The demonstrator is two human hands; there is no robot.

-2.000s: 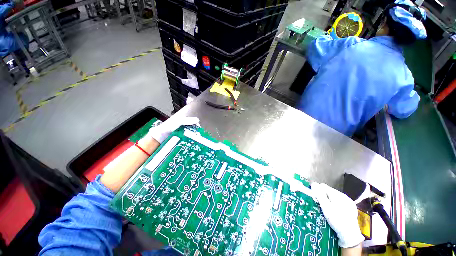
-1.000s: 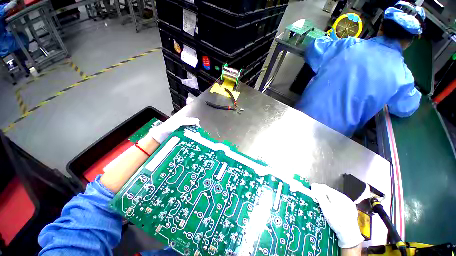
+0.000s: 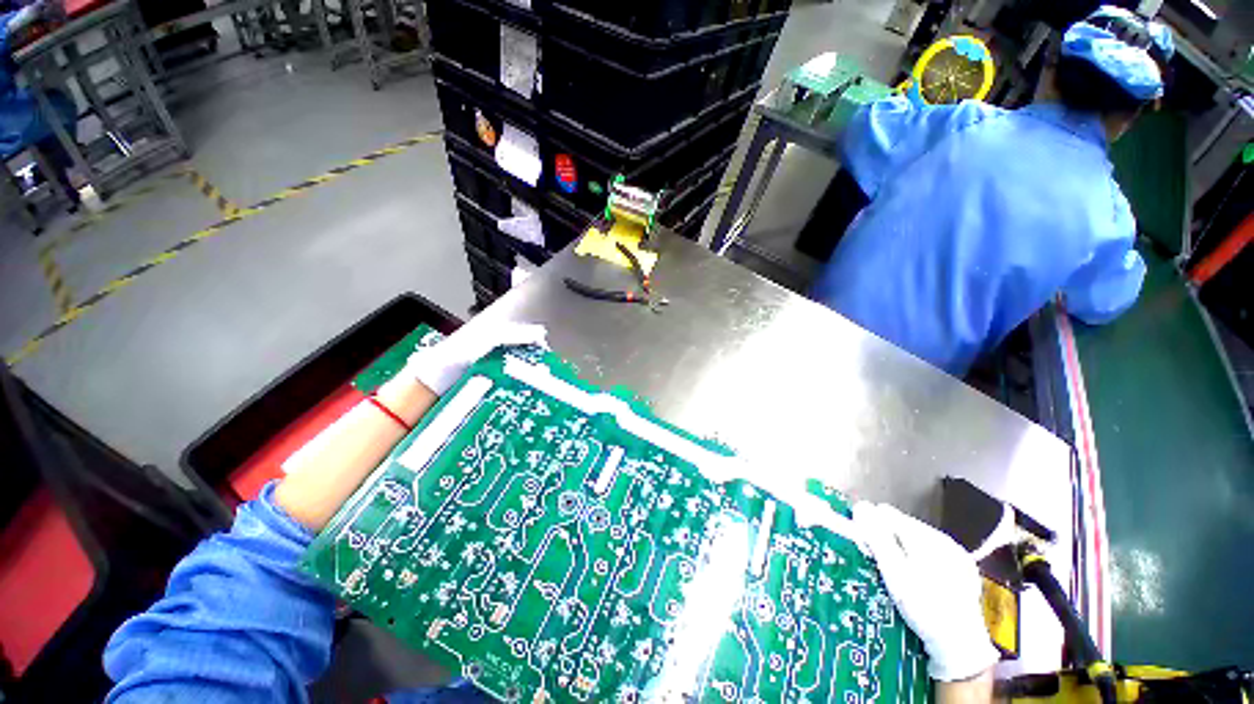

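Observation:
A large green circuit board (image 3: 605, 550) with white printed lines and pads faces up at the near edge of the steel table (image 3: 770, 371). A white strip runs along its far edge, and bright glare covers part of it. My left hand (image 3: 475, 349), in a white glove, holds its far left corner. My right hand (image 3: 924, 585), also white-gloved, grips its right edge. The fingertips under the board are hidden. The board's near edge is partly cut off by the picture's bottom.
Solder reel stand (image 3: 630, 220) and cutters (image 3: 612, 293) are at the far left table corner. Soldering iron stand (image 3: 983, 523) is at right, beside the conveyor (image 3: 1169, 481). Red-lined black tote (image 3: 220, 447) is left. Stacked totes (image 3: 605, 83) and a person in blue (image 3: 976, 220) are beyond.
The board and both hands look unchanged. The person in blue has shifted the head and arm slightly.

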